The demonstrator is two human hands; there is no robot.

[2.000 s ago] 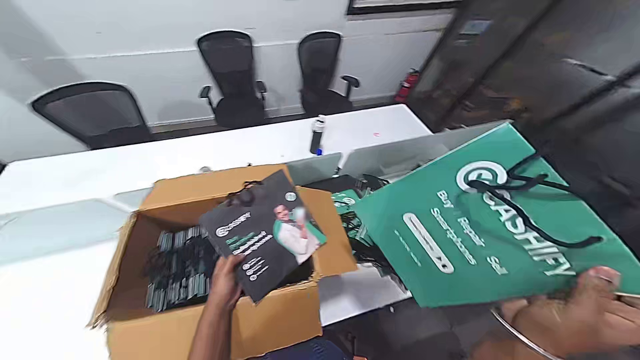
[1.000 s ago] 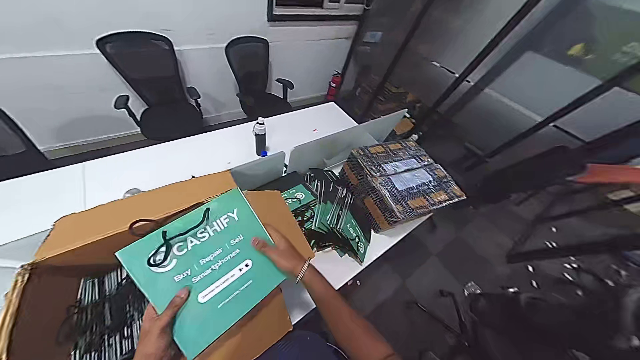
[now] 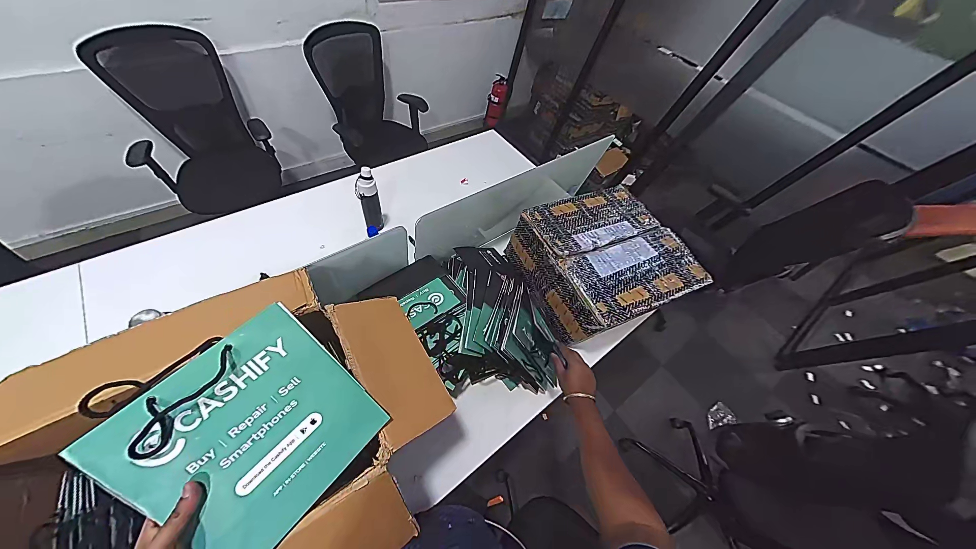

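Observation:
My left hand (image 3: 174,518) grips the lower left edge of a green paper carrier bag (image 3: 305,427) with black cord handles and white print. That bag is tilted over an open cardboard box (image 3: 408,366), where more bags (image 3: 88,507) stand packed at the lower left. On the white desk to the right, a fanned row of green and black paper bags (image 3: 496,313) stands beside the box. My right hand (image 3: 573,374) is at the near right end of this row, its fingers against the last bag; whether they are closed on it is hard to see.
A taped, patterned carton (image 3: 610,259) sits on the desk beyond the row. Low frosted dividers (image 3: 496,202) run along the desk's middle. A bottle (image 3: 368,200) stands on the white desk (image 3: 305,221). Mesh office chairs (image 3: 194,114) are behind it, and a dark chair (image 3: 793,488) is at the lower right.
My right hand has left the green bag and moved right to the row of bags on the desk. My left hand still holds the green bag over the box.

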